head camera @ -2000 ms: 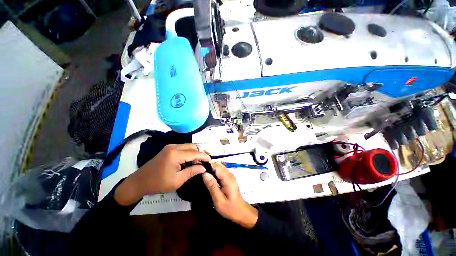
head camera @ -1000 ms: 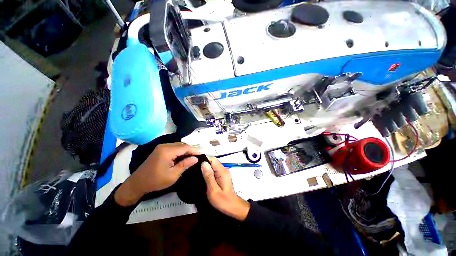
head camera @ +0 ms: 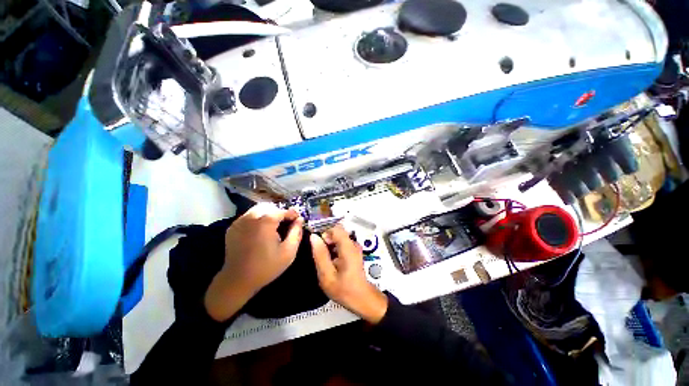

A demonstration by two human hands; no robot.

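Observation:
The black fabric piece (head camera: 291,290) lies on the white table below the left end of the machine head, under and between my hands. My left hand (head camera: 261,245) pinches its upper edge close to the presser foot and needle area (head camera: 298,207). My right hand (head camera: 344,268) holds the edge just to the right, thumb and fingers together. A slim metallic tool shows at the right fingertips; whether I hold it, I cannot tell. The fingers hide the gripped edge.
The white sewing machine head (head camera: 468,75) fills the top. A light-blue rounded cover (head camera: 79,226) is at the left. A smartphone (head camera: 434,243), red thread cone (head camera: 532,232) and small metal disc (head camera: 375,271) lie right of my hands. A black strip (head camera: 155,249) runs left of the fabric.
The view has moved closer to the machine. Both hands have moved with the black fabric up to the needle area. The light-blue cover now appears farther left and lower.

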